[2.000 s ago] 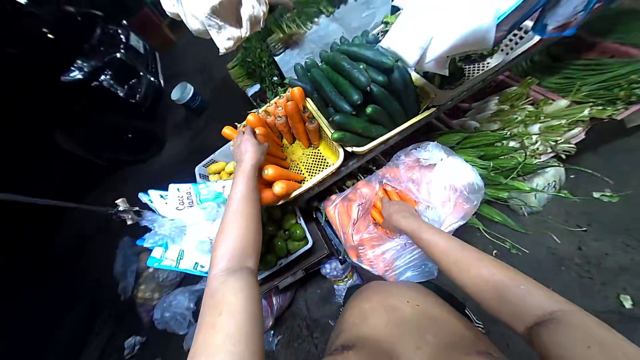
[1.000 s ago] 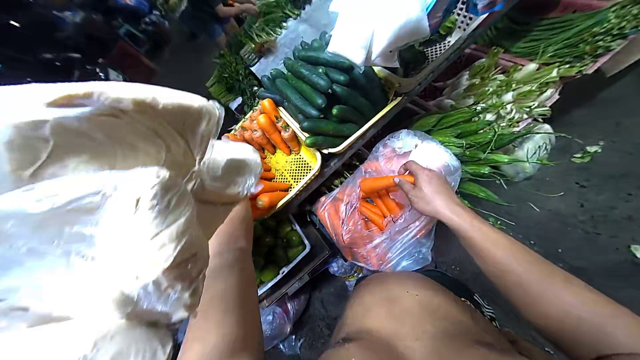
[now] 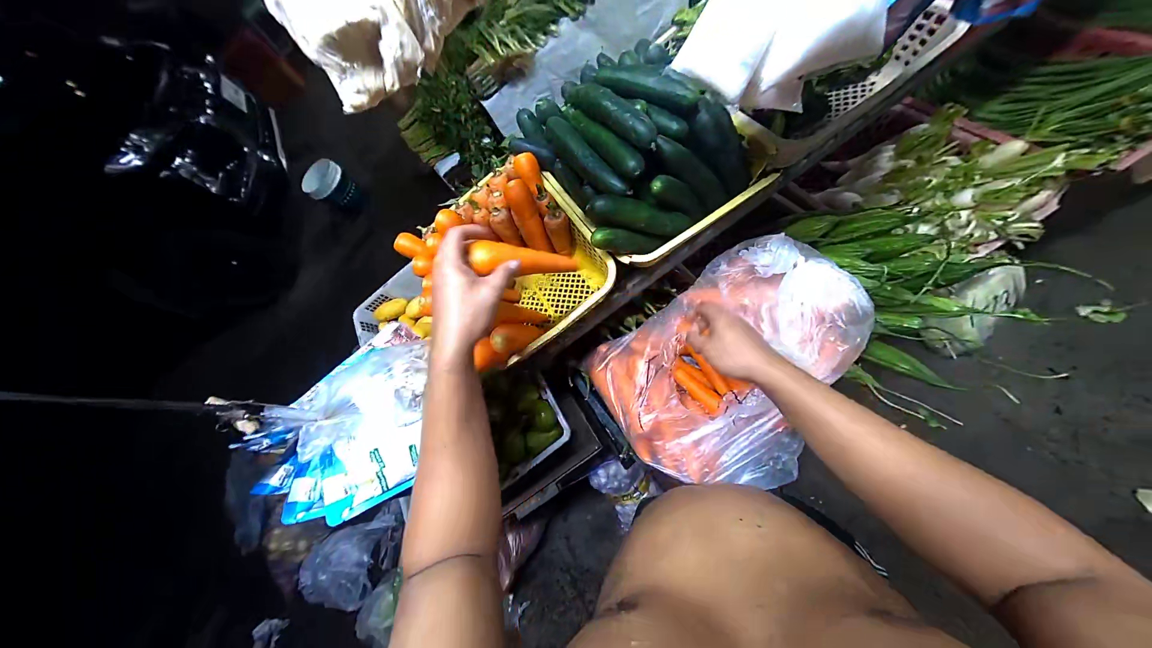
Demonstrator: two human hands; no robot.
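Note:
My left hand (image 3: 468,292) grips a carrot (image 3: 526,260) by its thick end, above a yellow perforated plastic basket (image 3: 594,292). More carrots (image 3: 529,214) are piled along the back and left of that basket. My right hand (image 3: 724,340) is in the opening of a clear plastic bag (image 3: 765,441) full of carrots, with its fingers curled at the upper end of some loose carrots (image 3: 700,385). The fingertips are partly hidden, so whether they hold one cannot be told.
Dark green cucumbers (image 3: 612,126) fill a crate behind the basket. Green produce (image 3: 531,423) lies in a white-rimmed crate in front. Plastic packets (image 3: 369,450) hang at left, long green pods (image 3: 891,261) lie at right, and a lidded container (image 3: 326,182) stands behind.
The right hand has gone from holding a carrot above the bag to reaching into its opening. A large pale cloth or bag that covered the left side one second ago no longer blocks the view.

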